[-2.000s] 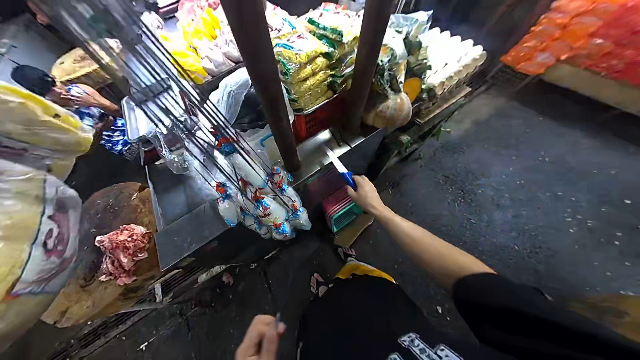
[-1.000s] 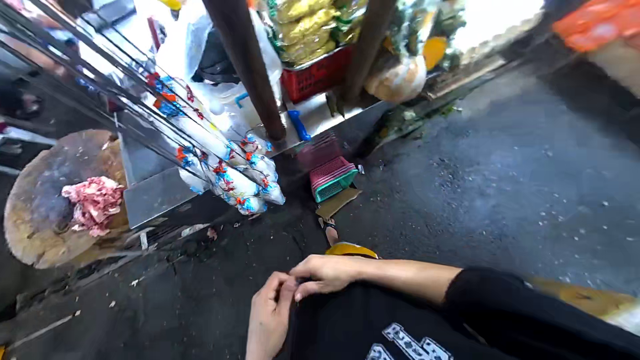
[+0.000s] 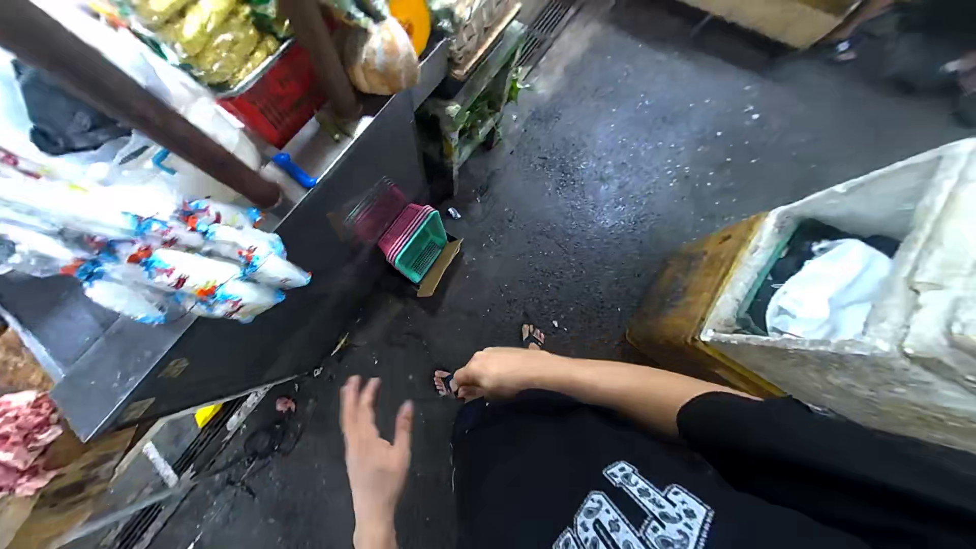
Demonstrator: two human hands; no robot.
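My left hand (image 3: 376,446) is raised over the wet floor with fingers spread, and nothing is in it. Beside it, my right hand (image 3: 488,374) is curled close to the front of my black shirt (image 3: 595,465); its palm faces away, so whether it holds something small cannot be seen. A blue handle (image 3: 293,170) lies on the metal counter near the foot of a brown post. Neither hand touches the stack of pink and green plastic baskets (image 3: 415,242) at the counter's side.
White plastic bags (image 3: 206,267) hang at the left. A red crate (image 3: 278,99) and a pumpkin (image 3: 383,59) stand on the counter. Raw meat (image 3: 27,442) lies on a wooden block at the lower left. An open foam-lined box (image 3: 808,343) holding a white bag is at the right.
My right hand held the blue-handled tool over the counter two seconds ago, then let it go there. My hands were together one second ago and are now apart. The view has swung right.
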